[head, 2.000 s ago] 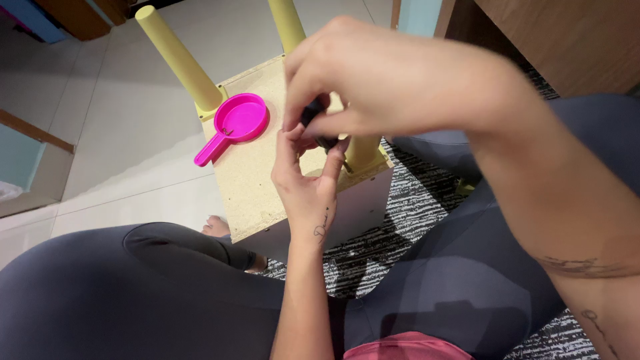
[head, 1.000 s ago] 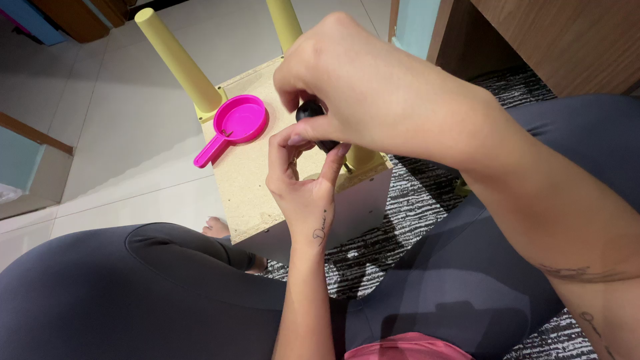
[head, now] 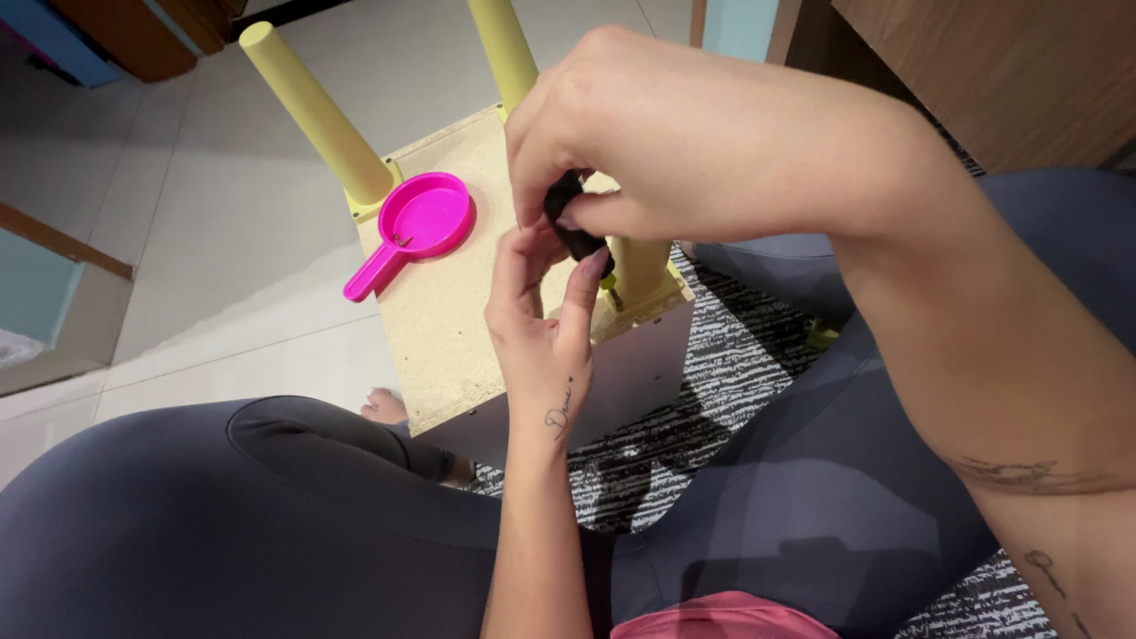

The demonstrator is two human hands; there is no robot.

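Note:
My right hand (head: 612,142) grips the top of a black-handled screwdriver (head: 577,220). Fingers of my left hand (head: 546,302) close around its lower handle, near the yellow collar. The screwdriver's tip points down at the corner plate of a yellow furniture leg (head: 641,271), which my right hand partly hides. That leg stands on the raw chipboard underside (head: 444,328) of an upturned piece of furniture. Across the board, a pink plastic dish with a handle (head: 429,213) holds a few small screws (head: 401,240), beside another yellow leg (head: 324,124).
A third yellow leg (head: 504,53) rises at the back of the board. Below lies a black and white patterned rug (head: 621,479), with pale floor tiles (head: 222,266) to the left. A wooden cabinet panel (head: 1003,71) stands at the upper right. My legs flank the furniture.
My right hand has shifted and turned somewhat on the screwdriver, whose handle shows more than before. My left hand has stayed at its lower part, and the pink dish has not moved.

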